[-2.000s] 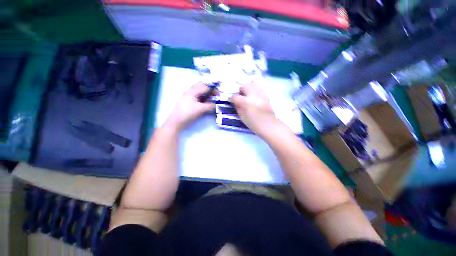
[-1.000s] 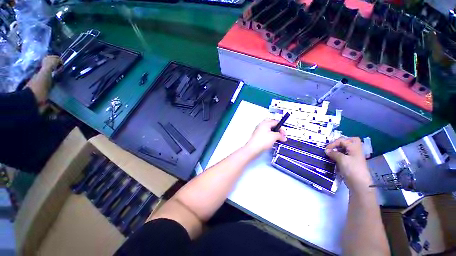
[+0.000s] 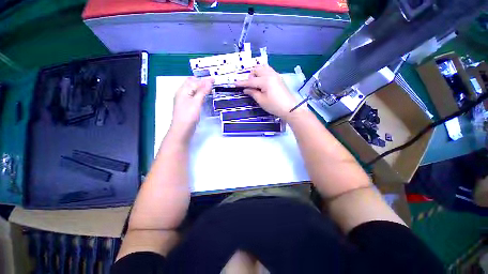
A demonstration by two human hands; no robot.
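Observation:
Channel housings lie in a staggered row on the white sheet [image 3: 243,163]. The upper ones [image 3: 227,60] show bright faces with small dark holes. The lower ones [image 3: 251,127] have black strips [image 3: 249,114] lying along them. My left hand [image 3: 188,104] has its fingertips at the left end of a housing in the middle of the row. My right hand [image 3: 272,95] pinches the same housing from the right. My fingers hide parts of its ends. The thin bit of the hanging electric screwdriver [image 3: 369,59] points down beside my right wrist.
The black parts tray [image 3: 85,144] with loose strips is at left. The small-parts carton [image 3: 414,126] and screw feeder [image 3: 348,99] are at right, with the black cable [image 3: 412,140] curving across. A grey ledge [image 3: 176,35] with red mat is behind. A carton of black units [image 3: 69,220] is lower left.
The view has swung back right from the left side. The black strip that stuck up from my left hand no longer shows there. My hands are now closer together on one housing.

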